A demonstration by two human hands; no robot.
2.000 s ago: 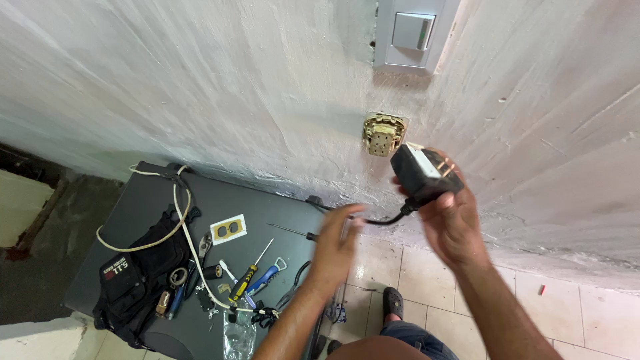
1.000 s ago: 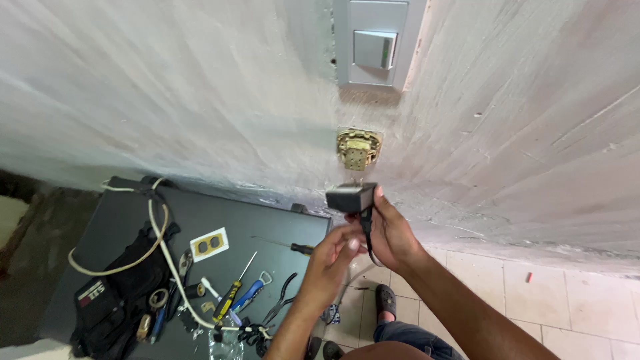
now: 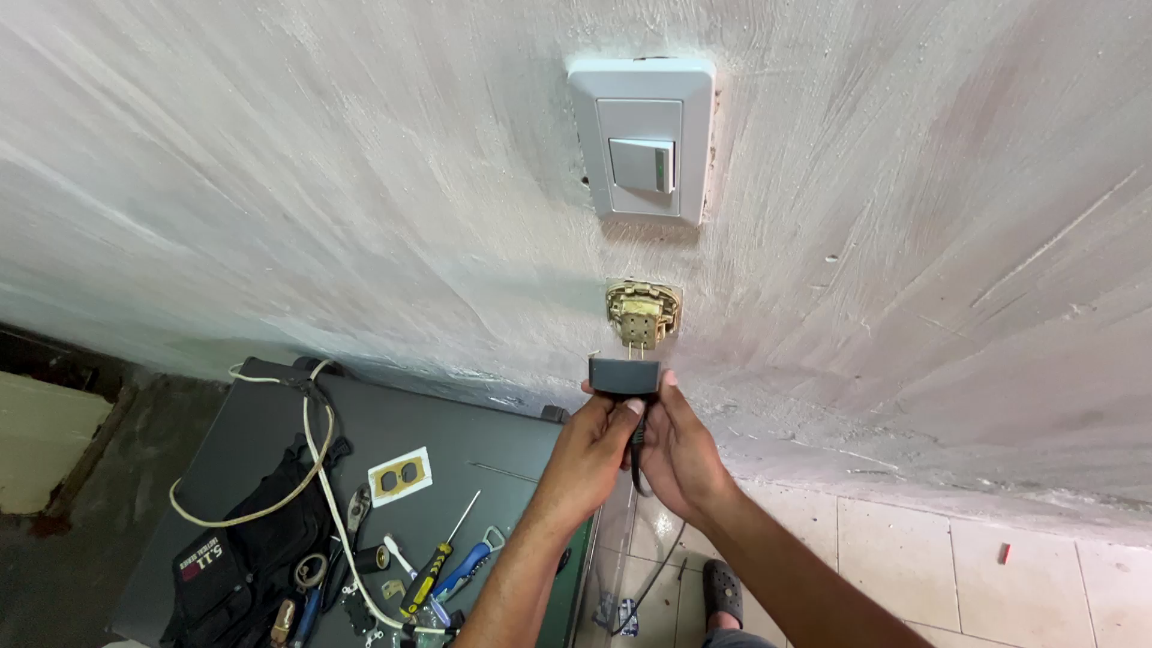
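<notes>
Between them, my left hand [image 3: 598,441] and my right hand [image 3: 686,445] hold a black power adapter [image 3: 624,375] by its lower end. Its two metal prongs point up at the uncovered wall outlet [image 3: 642,315]; the prong tips are at the lower edge of the outlet's yellowish body, and how far they are in cannot be told. A black cord [image 3: 638,445] hangs from the adapter between my hands. Above the outlet, a white light switch [image 3: 643,144] is fixed to the plastered wall.
On the dark grey surface [image 3: 468,418] at lower left lie an outlet cover plate [image 3: 400,476], a yellow-and-black screwdriver [image 3: 427,578], a blue-handled tool [image 3: 463,571], a black tool pouch [image 3: 252,558] and a pale cable [image 3: 310,432]. Tiled floor [image 3: 891,549] shows at lower right.
The adapter, earlier tilted in my right hand with its prongs showing, is now upright at the outlet. My left hand has come up to it and holds it too.
</notes>
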